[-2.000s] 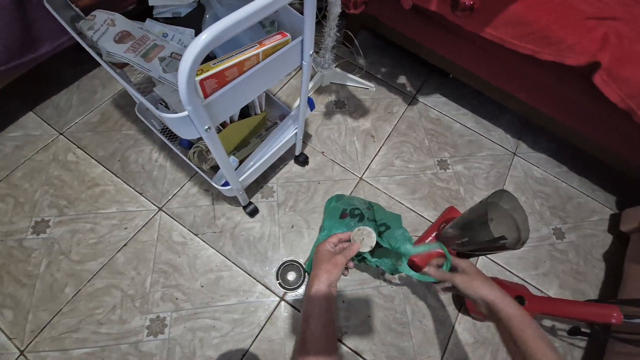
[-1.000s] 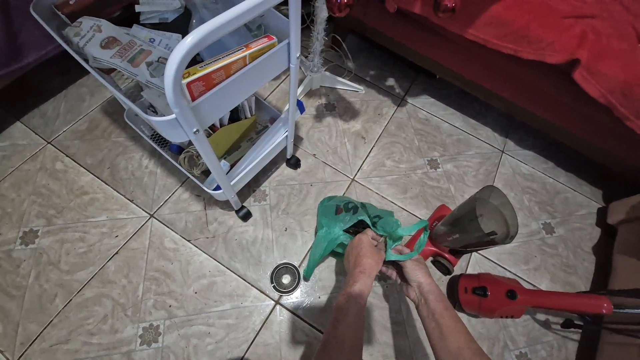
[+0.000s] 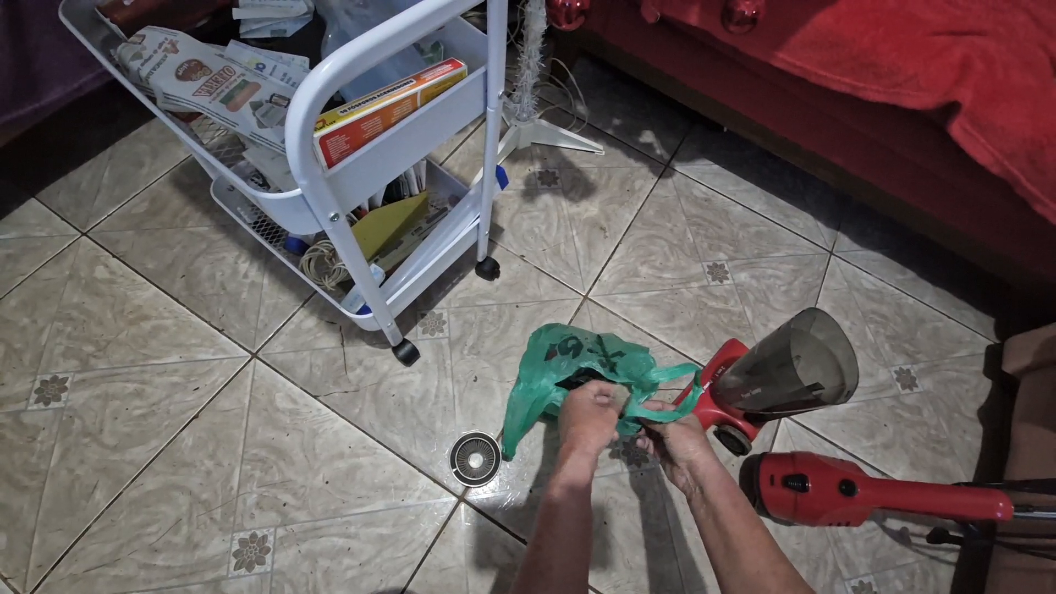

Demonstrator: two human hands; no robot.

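A green plastic bag (image 3: pixel 577 355) with dark print lies on the tiled floor, its mouth and handles toward me. My left hand (image 3: pixel 596 412) is at the bag's mouth, fingers curled around a small pale object that is mostly hidden. Close beside it, my right hand (image 3: pixel 672 437) pinches the bag's edge by the handles. Right of the bag stands a red vacuum cleaner's floor part with a clear grey dust container (image 3: pixel 788 367). The red handheld vacuum body (image 3: pixel 850 488) lies nearer me. A round metal floor drain (image 3: pixel 475 459) is left of my hands.
A white wheeled cart (image 3: pixel 404 190) holding papers, boxes and cable stands at the upper left. Behind it is a white stand foot (image 3: pixel 551 136) with tinsel. Red fabric (image 3: pixel 866 58) covers furniture at the upper right. A dark cord (image 3: pixel 990 540) lies at the lower right.
My left hand, which showed a pale round disc above the bag, has moved to the bag's mouth. My right hand has come in from the right, beside the left one.
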